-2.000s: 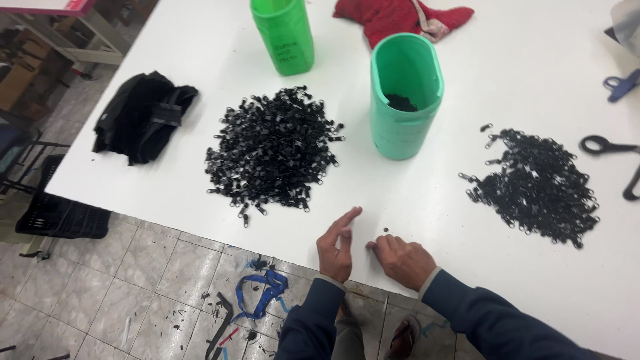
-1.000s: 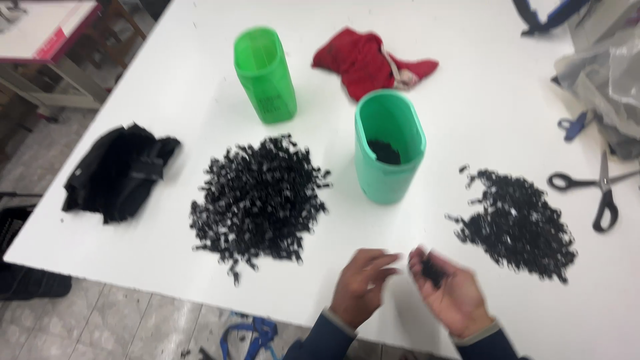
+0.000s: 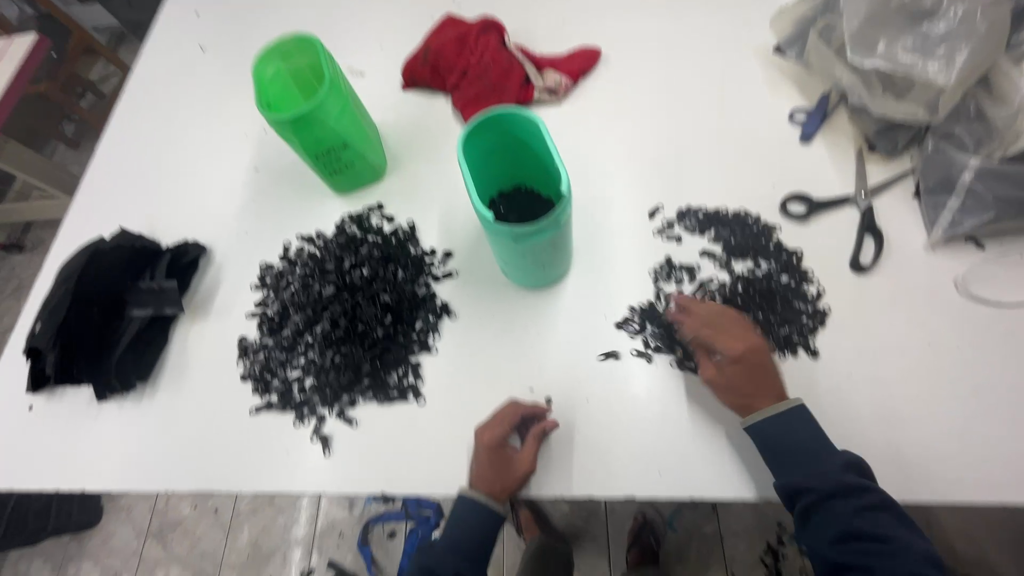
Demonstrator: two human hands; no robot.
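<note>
My right hand [image 3: 724, 352] reaches onto the right pile of small black zipper sliders [image 3: 780, 296], its fingertips among the pieces; whether it grips any cannot be told. Near the table's front edge is my left hand [image 3: 510, 448], thumb and forefinger close together, with a tiny dark piece [image 3: 549, 402] at the fingertips. A larger pile of black zipper sliders [image 3: 344, 320] lies left of it. Between the piles stands a teal plastic container [image 3: 532, 252] with black pieces inside.
A bright green container [image 3: 340, 136] bearing writing stands at the back left. Red cloth [image 3: 472, 64] lies behind the teal container, black fabric [image 3: 112, 316] at the far left. Scissors [image 3: 864, 212], a blue tool [image 3: 812, 118] and plastic bags [image 3: 920, 80] are at the right.
My right hand, turned up with black pieces in it one second ago, has moved right onto the right pile. That pile now has a gap in it. My left hand stays near the front edge.
</note>
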